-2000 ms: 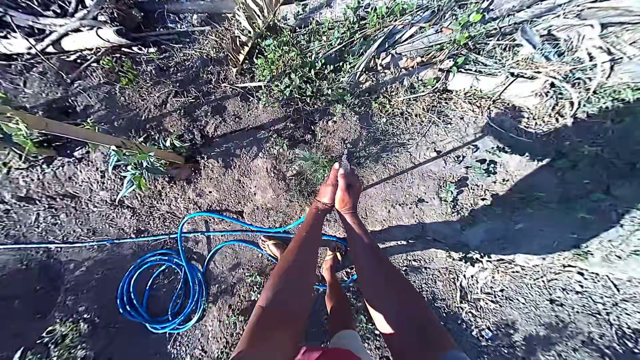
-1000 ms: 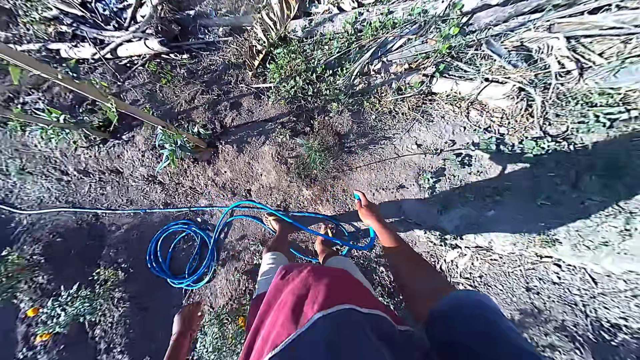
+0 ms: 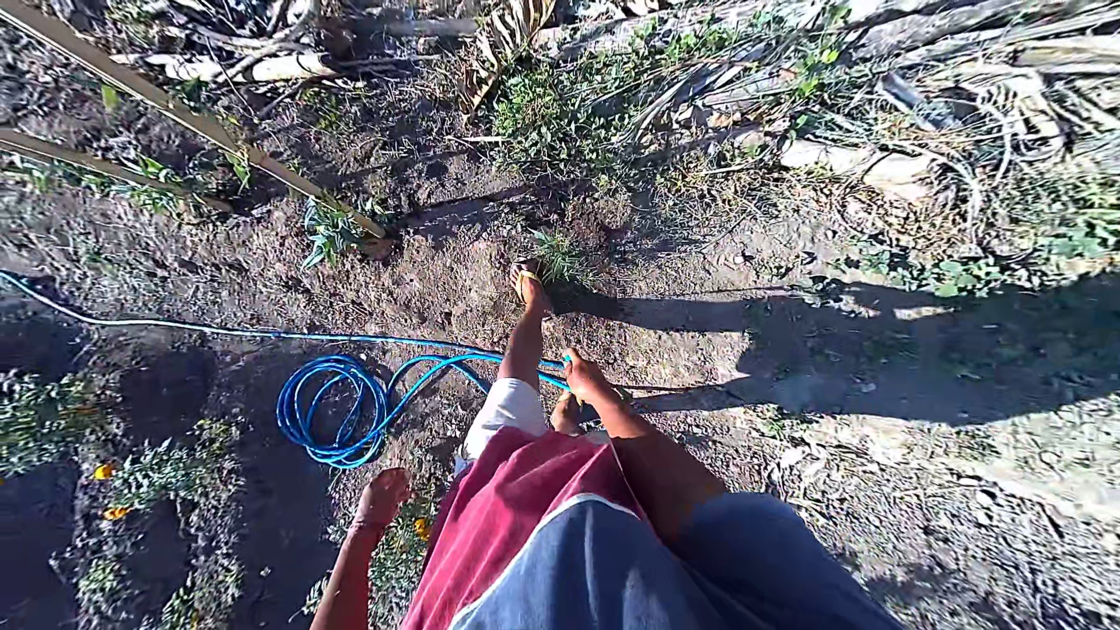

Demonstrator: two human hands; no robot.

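My right hand (image 3: pixel 588 376) is closed around the end of a blue garden hose (image 3: pixel 420 343), whose tip shows just above the fist, in front of my body. The hose runs from there across the soil to the left edge, and part of it lies in a loose coil (image 3: pixel 282 409) on the ground left of my legs. My left hand (image 3: pixel 385 495) hangs low at the left, below the coil, with nothing seen in it; its fingers are blurred, so how far they are apart is unclear. One foot in a sandal (image 3: pixel 527 278) is forward on the soil.
Wooden poles (image 3: pixel 210 131) slant in from the upper left. Dry branches and stalks (image 3: pixel 945 114) lie along the top. A small green plant (image 3: pixel 560 258) grows beside my forward foot. Flowering plants (image 3: pixel 162 472) stand at the lower left. My shadow (image 3: pixel 945 350) falls to the right.
My hands, together in front two seconds ago, have moved apart; the left now hangs at my side. The right has come back near my body, and one foot has stepped forward.
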